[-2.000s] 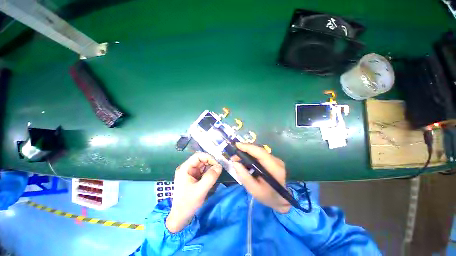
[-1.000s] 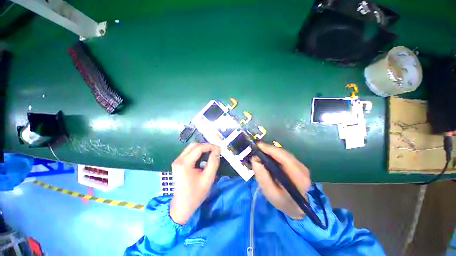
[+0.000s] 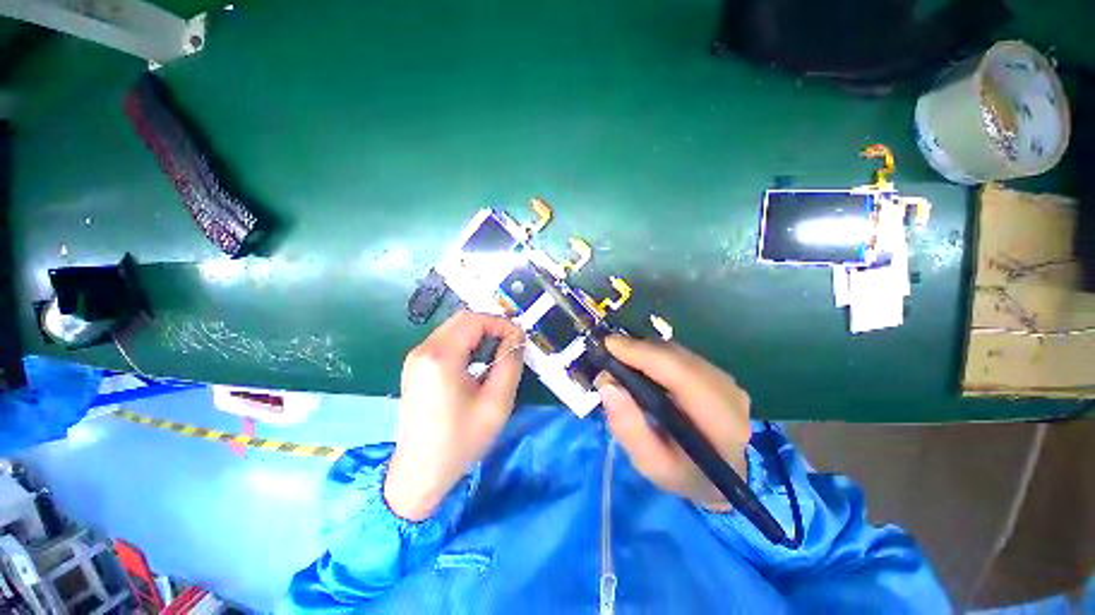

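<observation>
A slanted row of display modules [image 3: 490, 236] lies on the green mat in front of me, with orange flex tails [image 3: 578, 257] along its upper right edge. My right hand [image 3: 675, 415] holds a black soldering iron [image 3: 687, 435], its thin tip over the modules. My left hand [image 3: 460, 396] is at the row's lower left edge, thumb and index finger pinched on a thin silvery strand, likely solder wire [image 3: 515, 345]. A small dark rounded piece [image 3: 425, 297] lies left of the row. The fingers hide part of the lower modules.
More display modules [image 3: 817, 227] lie to the right, near brown cardboard [image 3: 1028, 298] and a tape roll [image 3: 992, 115]. A black fan [image 3: 847, 42] is cut off at the top. A dark red-black bundle [image 3: 190, 168] and a spool holder [image 3: 91, 297] are left. A white post [image 3: 114, 27] stands upper left.
The view has shifted, so bench items sit higher in the picture. The iron's tip has moved up the row to another module. Both hands keep their holds.
</observation>
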